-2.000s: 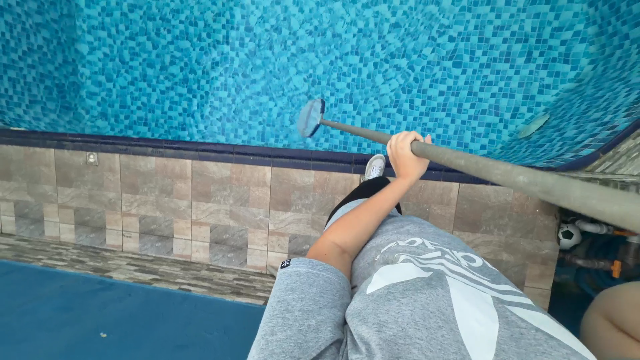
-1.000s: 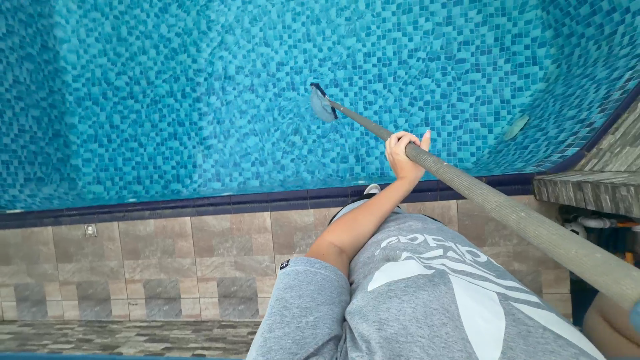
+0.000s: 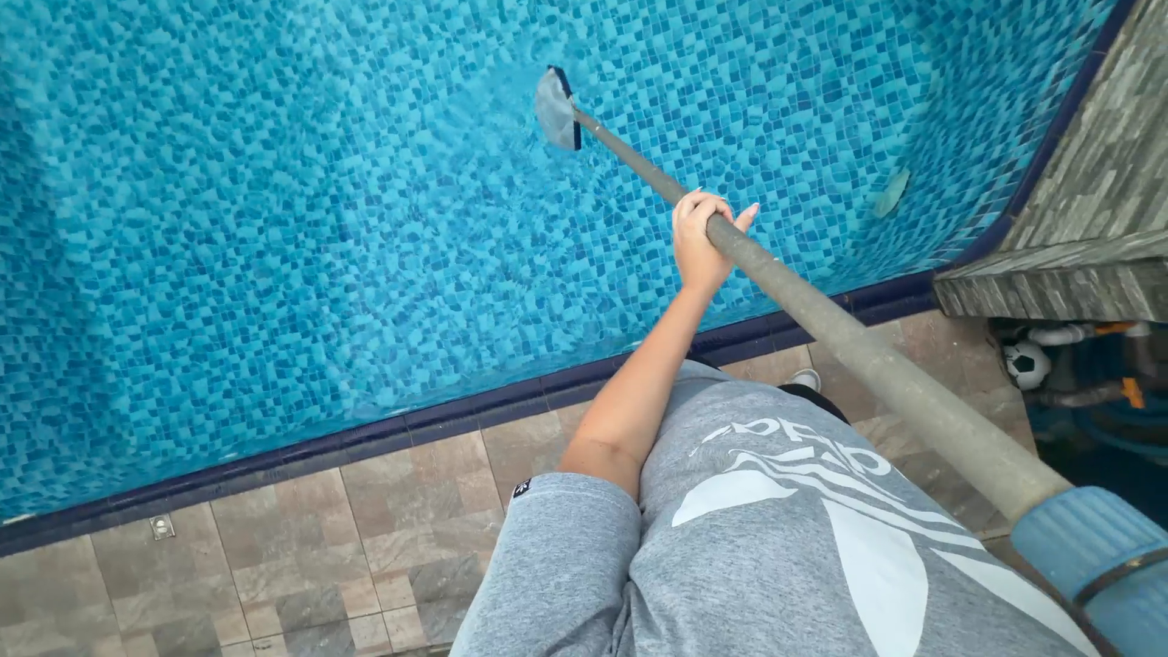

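Observation:
My left hand (image 3: pixel 707 237) is wrapped around a long grey pole (image 3: pixel 821 315) that slants across the view. At the pole's far end a skimmer net (image 3: pixel 557 108) with a dark frame and pale mesh lies at the water of the swimming pool (image 3: pixel 383 228). A blue sleeve with a band (image 3: pixel 1095 547) fits around the pole's near end, at the lower right. My right hand is outside the view.
A dark blue tiled edge (image 3: pixel 456 415) borders the pool, with stone-look floor tiles (image 3: pixel 420 511) beside it. At the right stand a stone-clad ledge (image 3: pixel 1058 287), pipes (image 3: pixel 1063 336) and a small football (image 3: pixel 1027 365). A pale leaf-shaped thing (image 3: pixel 891 193) shows in the pool.
The net has moved farther out from the pool's edge, with my left hand still around the pole. The blue sleeve has come into fuller view. The view has tilted.

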